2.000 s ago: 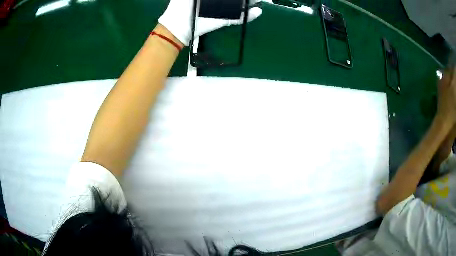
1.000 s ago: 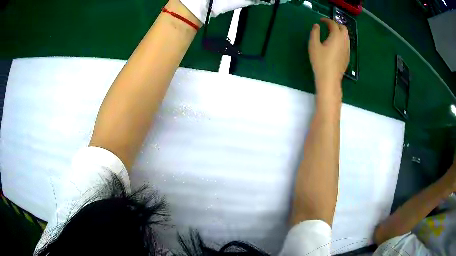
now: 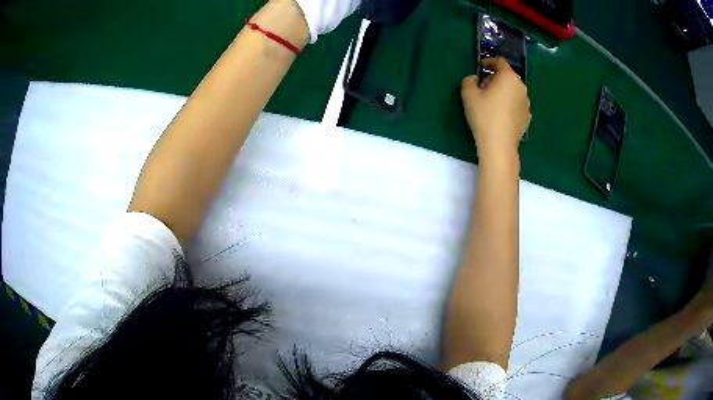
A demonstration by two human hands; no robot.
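My left hand, in a white glove, is at the top edge and mostly cut off; its fingers are not visible. Beside it a thin dark phone middle frame with a small white label lies over the green surface, its far end hidden under a black blurred shape. My right hand is bare, with thumb and fingers closed on a second phone middle frame, whose near part is hidden by the hand. A third phone middle frame lies singly at the right.
A large white foam sheet lies under my forearms. A white strip runs from it across the green belt. A red tray with dark parts stands at the top right. Another person's forearm is at the lower right.
My right hand came into view from below, reached the second frame and closed on it. The view has shifted and more of the red tray shows. My left hand is further out of the picture.
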